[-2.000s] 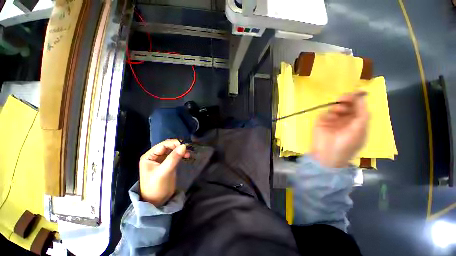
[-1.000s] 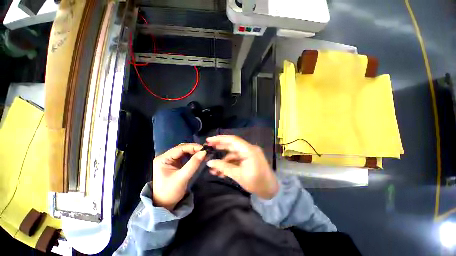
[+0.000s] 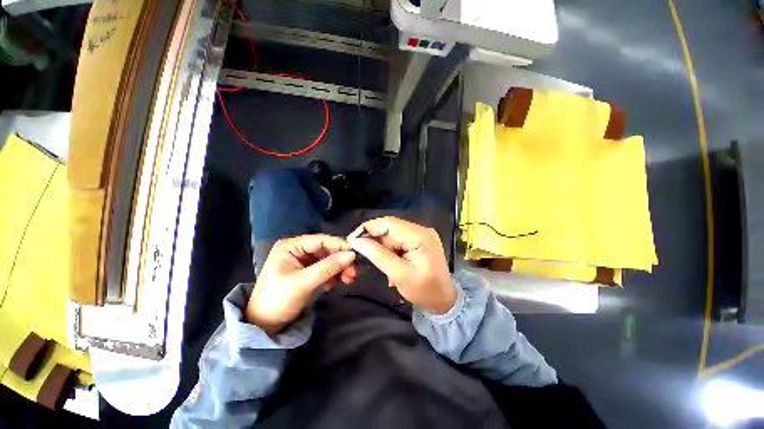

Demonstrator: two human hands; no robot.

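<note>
My left hand (image 3: 295, 281) and my right hand (image 3: 410, 261) meet fingertip to fingertip above the dark apron (image 3: 377, 369). A small dark piece of black cord (image 3: 362, 233) shows at the right fingertips. The left thumb and forefinger are pinched together close beside it; what lies between them is too small to tell. A separate loose black cord (image 3: 500, 232) lies curved on the front part of the right yellow stack (image 3: 561, 176).
At left are the long tan board (image 3: 86, 151) in its metal fixture and more yellow sheets (image 3: 25, 243) with brown blocks (image 3: 30, 355). The white table end (image 3: 477, 25) with buttons is at the top. A red hose (image 3: 325, 126) loops beneath the machine.
My right hand has come from over the right yellow stack to my left hand. The cord it trailed now lies on that stack. In the last second, the fingers have shifted slightly.
</note>
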